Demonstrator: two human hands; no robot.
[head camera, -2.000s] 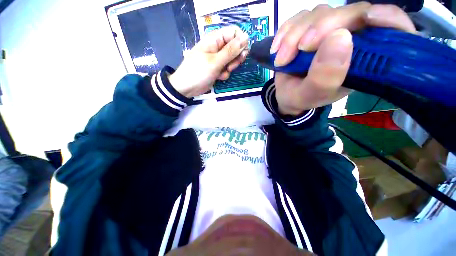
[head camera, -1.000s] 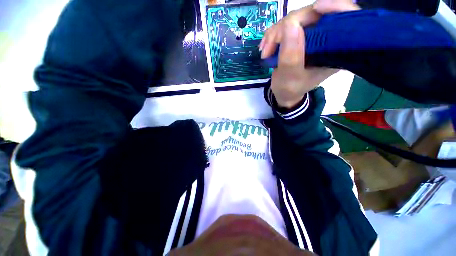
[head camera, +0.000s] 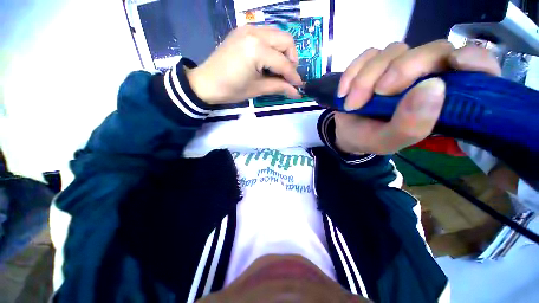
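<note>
My right hand is closed around the blue-and-black electric screwdriver, its dark nose pointing left. My left hand has its thumb and fingertips pinched at the tip of the nose, on a tiny shiny speck that looks like a screw. Both hands are above the device housing. The green circuit board lies in its right half, partly hidden by my left hand. The glossy dark panel fills the left half.
The housing lies on a white table. A dark object and a white-edged box are at the upper right. A black cable runs at the right over a green surface and brown cartons. Something red is beside them.
My left hand has come back from beyond the top edge to the screwdriver's nose, pinching a speck there. The screwdriver has moved down, its nose now in view over the board.
</note>
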